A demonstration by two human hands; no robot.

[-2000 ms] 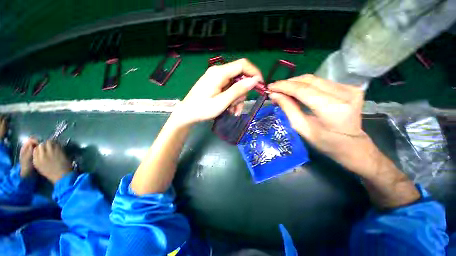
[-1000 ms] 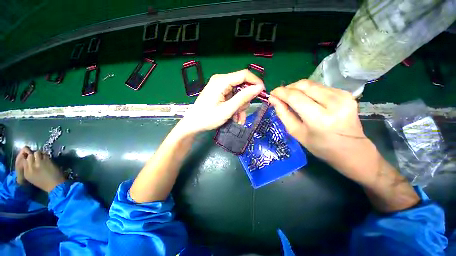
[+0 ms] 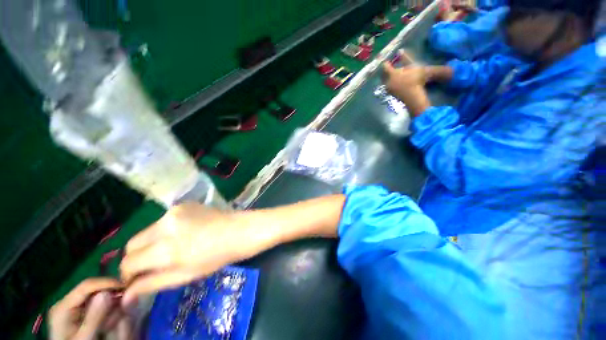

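My left hand (image 3: 90,311) is at the lower left, blurred and cut off by the bottom edge, its fingers curled around a phone housing (image 3: 119,293). Only a small dark red bit of the housing shows between the fingers. My right hand (image 3: 178,247) comes in from the right, its fingertips pinched at that same bit; whether a small metal part is between them is hidden. The blue parts tray (image 3: 247,299) lies below my right wrist, full of small silver metal parts (image 3: 227,302).
A plastic-wrapped post (image 3: 126,126) rises at the left. A clear bag with a white label (image 3: 319,151) lies by the taped bench edge (image 3: 345,93). Housings lie on the green belt (image 3: 292,83). At the right, a worker in a blue smock (image 3: 505,146) has hands over silver parts.
The view has swung to the right, so my hands and the tray now sit at the lower left. The neighbour on the right has come into view; the left one has gone. My hands remain together.
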